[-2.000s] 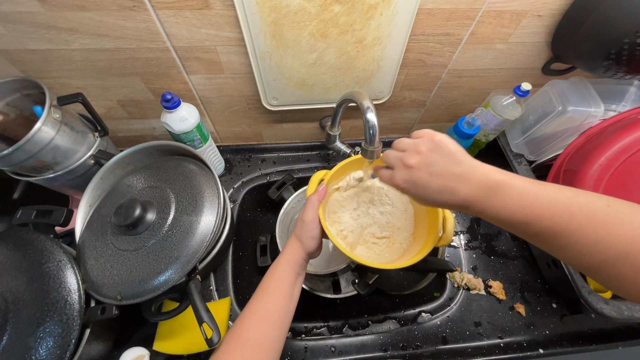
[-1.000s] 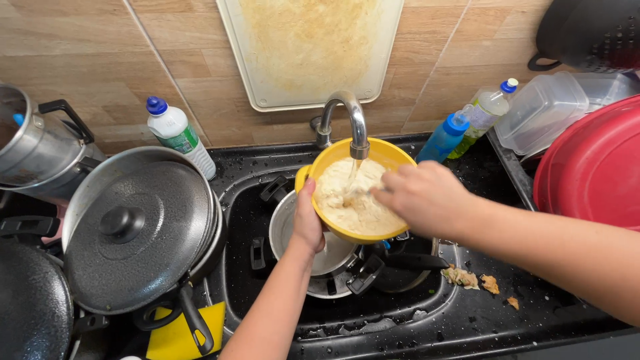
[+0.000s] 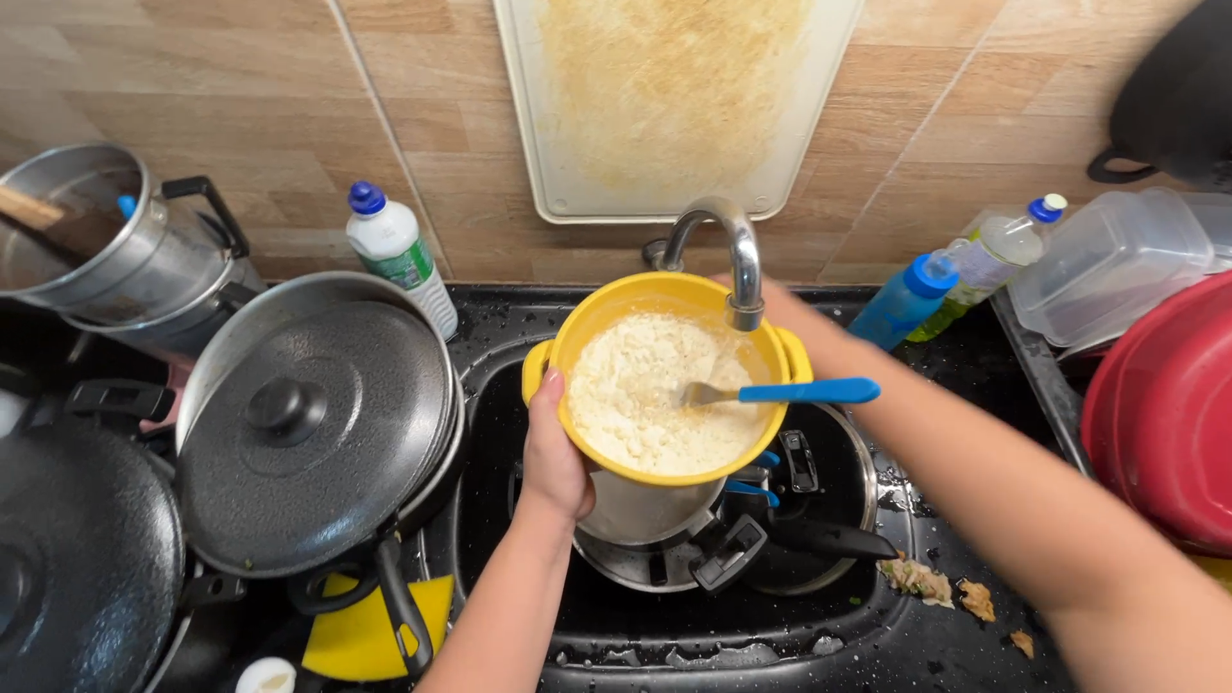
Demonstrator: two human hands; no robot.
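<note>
My left hand (image 3: 558, 457) holds the yellow bowl (image 3: 616, 467) by its left side, over the sink and below the metal faucet (image 3: 746, 279). Inside the bowl lies a pale, floury, lumpy mixture (image 3: 635, 385), and a thin stream of water seems to fall into it. A fork with a blue handle (image 3: 808, 390) rests in the mixture, its handle out over the right rim. My right hand (image 3: 770, 298) reaches behind the faucet and bowl; its fingers are mostly hidden, so what it touches cannot be told.
Below the bowl, pots and a black-handled pan (image 3: 833, 537) fill the black sink (image 3: 597, 626). Lidded pans (image 3: 327, 462) and a yellow cloth (image 3: 375, 630) are at left. Bottles (image 3: 905, 303), a red plastic basin (image 3: 1174, 414) and food scraps (image 3: 919, 580) lie right. A cutting board (image 3: 674, 106) leans behind.
My right hand has left the fork, which it was moving in the bowl, and has gone behind the faucet. The fork now lies in the mixture. My left hand still holds the bowl.
</note>
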